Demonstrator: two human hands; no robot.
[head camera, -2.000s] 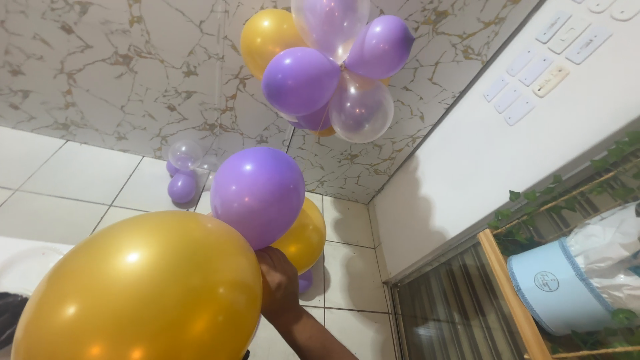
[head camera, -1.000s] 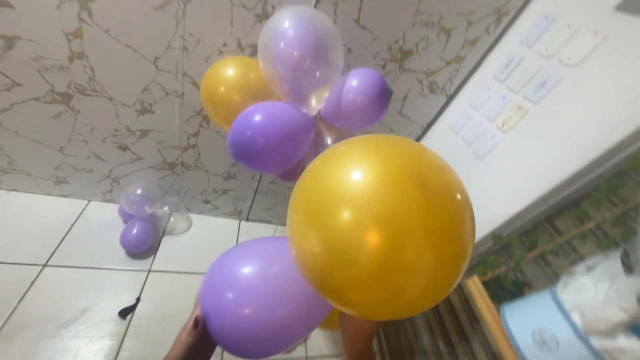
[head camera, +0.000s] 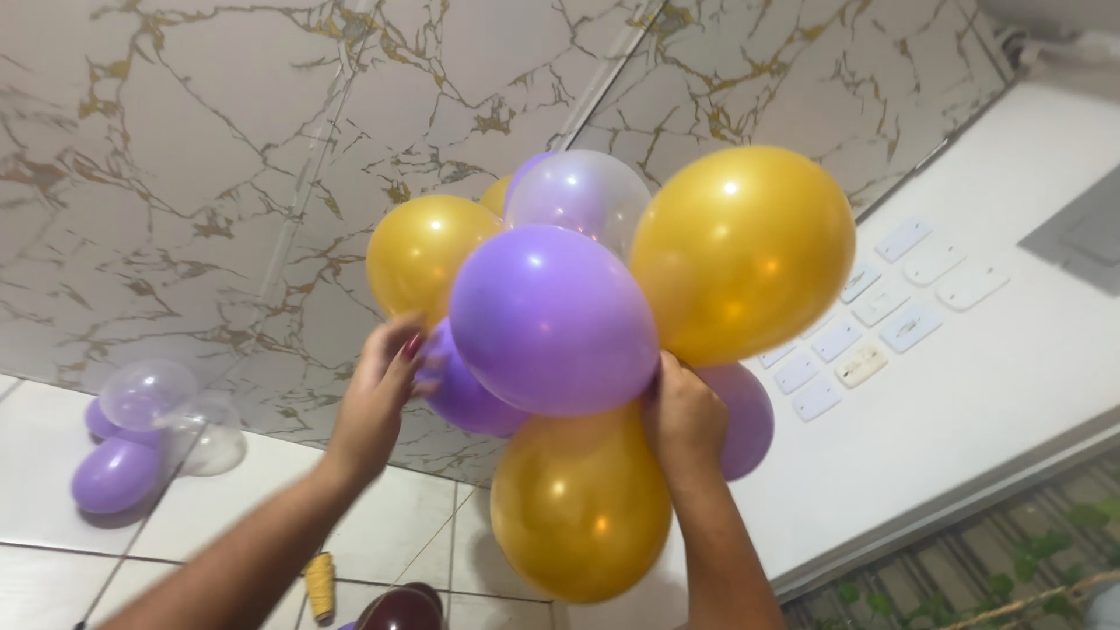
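A bunch of purple, gold and clear balloons fills the middle of the head view. My right hand (head camera: 689, 407) grips the knotted ends between the front purple balloon (head camera: 553, 320), the large gold balloon (head camera: 744, 254) and the lower gold balloon (head camera: 582, 507). At the bunch's left side my left hand (head camera: 385, 376) is raised, its fingers blurred beside a smaller gold balloon (head camera: 435, 255) and a darker purple one (head camera: 477, 385). Behind the front balloon shows a clear balloon (head camera: 579, 197) with purple visible through it. The knots are hidden.
On the tiled floor (head camera: 394, 516) at left lies a small cluster with a purple balloon (head camera: 116, 474) and clear ones. A spool of yellow string (head camera: 320, 586) and a dark red balloon (head camera: 398, 610) are below. A marbled wall (head camera: 219, 131) rises behind; a white wall with switch plates (head camera: 862, 363) is right.
The gold and purple balloons in my hands have moved up against the hanging bunch. My left hand, beside the purple balloon a second ago, is now at the bunch's left side. The view has shifted.
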